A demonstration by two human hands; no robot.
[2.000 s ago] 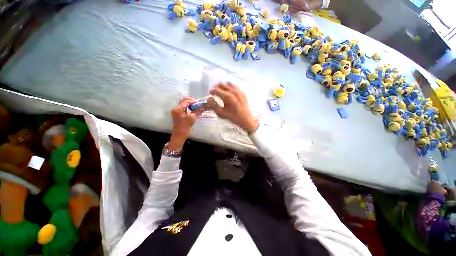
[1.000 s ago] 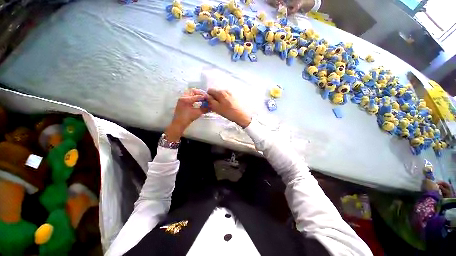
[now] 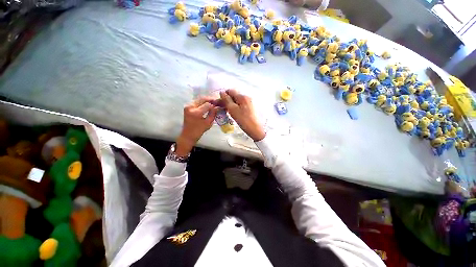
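Observation:
A small plush toy with a yellow head and a blue card hangs below my hands, seemingly inside a clear zip bag. My left hand and my right hand pinch the bag's mouth between the fingertips, close together above the toy. The stack of empty zip bags lies flat just beyond my hands, partly hidden by them. One loose plush toy with a blue card lies on the table right of my right hand.
A long toy heap runs along the far side of the cloth-covered table. Loose clear film lies at the near edge. A white woven sack with larger plush toys stands lower left. A person's patterned sleeve is at right; another hand is at the top.
The yellow-headed toy now hangs visible below my hands, where earlier mostly a blue part showed between them. My hands have come together at the bag's mouth.

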